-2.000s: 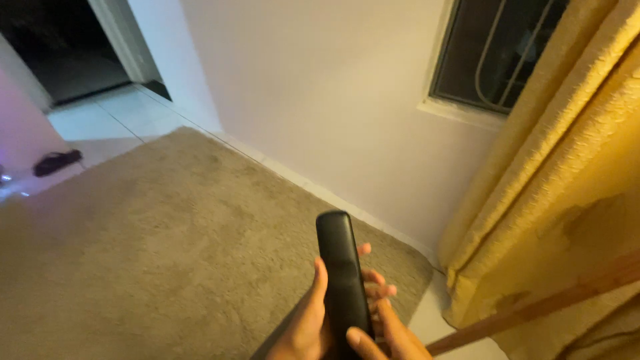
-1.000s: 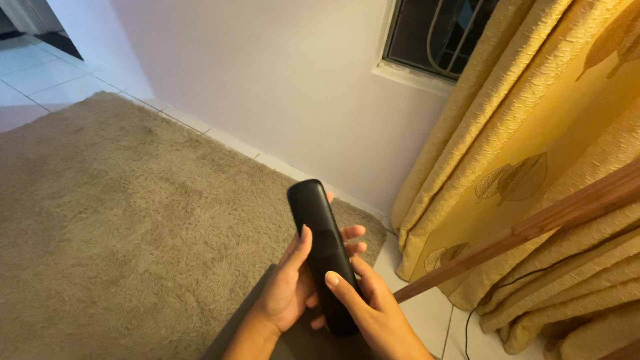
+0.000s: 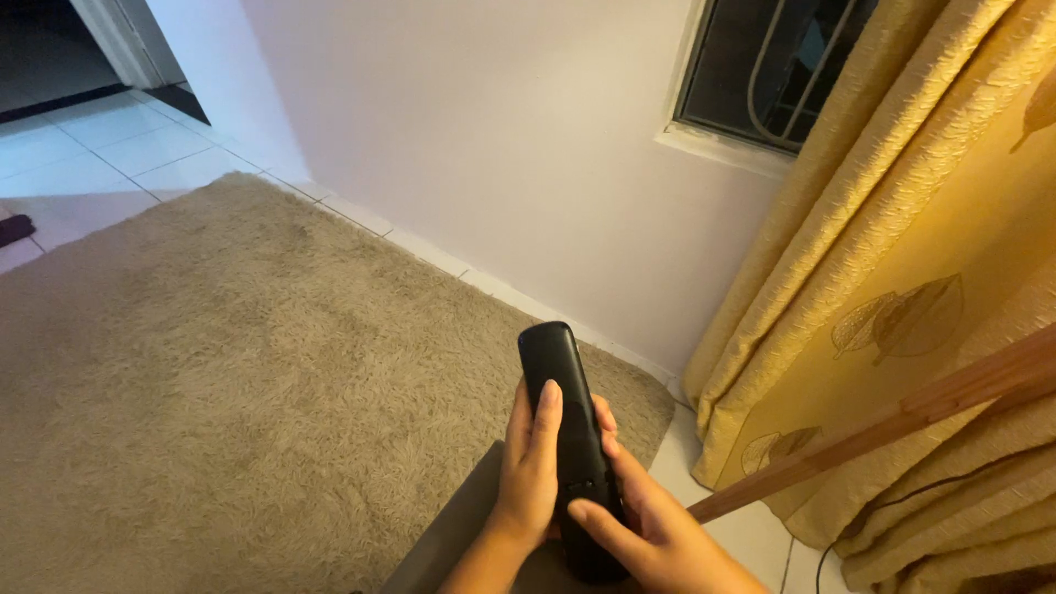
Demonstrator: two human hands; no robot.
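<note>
A long black plastic remote control (image 3: 569, 412) is held between my two hands at the lower centre, its rounded far end pointing up and slightly left. My left hand (image 3: 530, 470) grips its left side, with the thumb lying along the upper face. From the right, my right hand (image 3: 652, 520) wraps the other side; its thumb rests on the lower part of the face, just below a small notch or latch. The fingers under the remote are mostly hidden.
A shaggy beige rug (image 3: 247, 371) covers the floor beside a pale wall (image 3: 511, 148). Yellow curtains (image 3: 907, 247) hang at right by a barred window (image 3: 767, 74), with a slanting wooden bar (image 3: 874, 429) before them. Below my hands is a grey surface (image 3: 454, 528); a cable (image 3: 825, 557) lies lower right.
Both hands stay on the remote. My left thumb lies further over its face than two seconds ago. The view has shifted somewhat.
</note>
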